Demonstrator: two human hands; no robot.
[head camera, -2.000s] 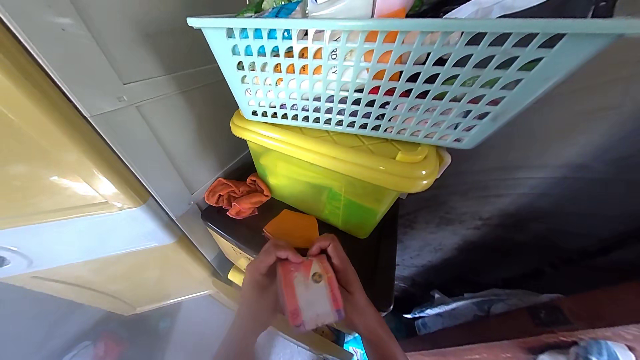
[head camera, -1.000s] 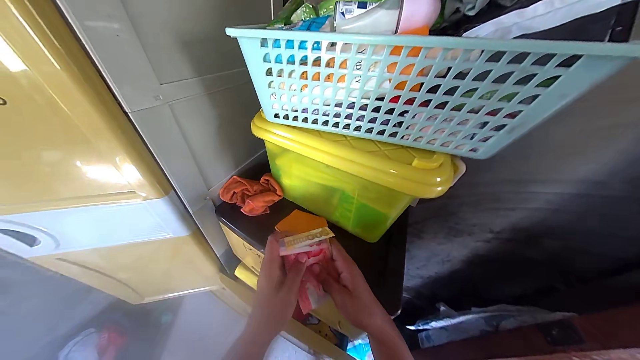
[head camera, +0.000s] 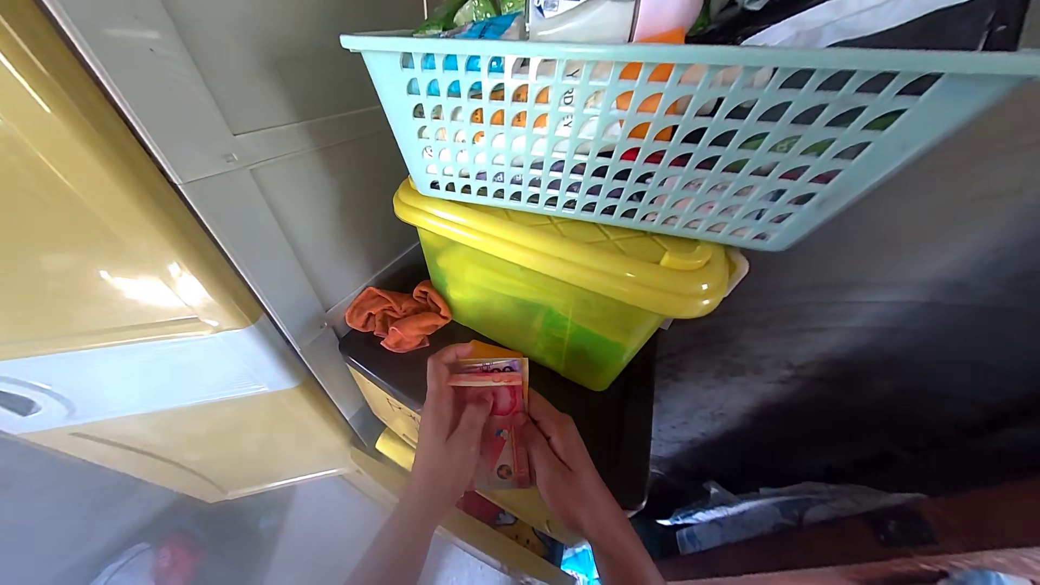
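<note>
A small stack of banknotes (head camera: 508, 435), mostly red with a yellowish and a purple-marked note behind, is held upright between both hands. My left hand (head camera: 451, 422) grips its left side, the thumb lying across the front note. On the lower right side, my right hand (head camera: 556, 463) holds the notes with bent fingers. Just behind the notes an orange flat item (head camera: 487, 350) lies on the dark top of a drawer unit (head camera: 621, 439); the hands partly hide it. A crumpled orange cloth (head camera: 400, 315) rests on the same top, to the left.
A yellow-green plastic box with a yellow lid (head camera: 536, 305) stands on the drawer unit. On it sits a light blue perforated basket (head camera: 601, 138) full of packaged goods. Glossy yellow furniture (head camera: 122, 211) is at the left, a dark cover (head camera: 812, 349) at the right.
The notes, held as a bundle two seconds ago, were spread with a yellowish note raised a second ago. Now they are upright, red notes in front. The view has shifted somewhat.
</note>
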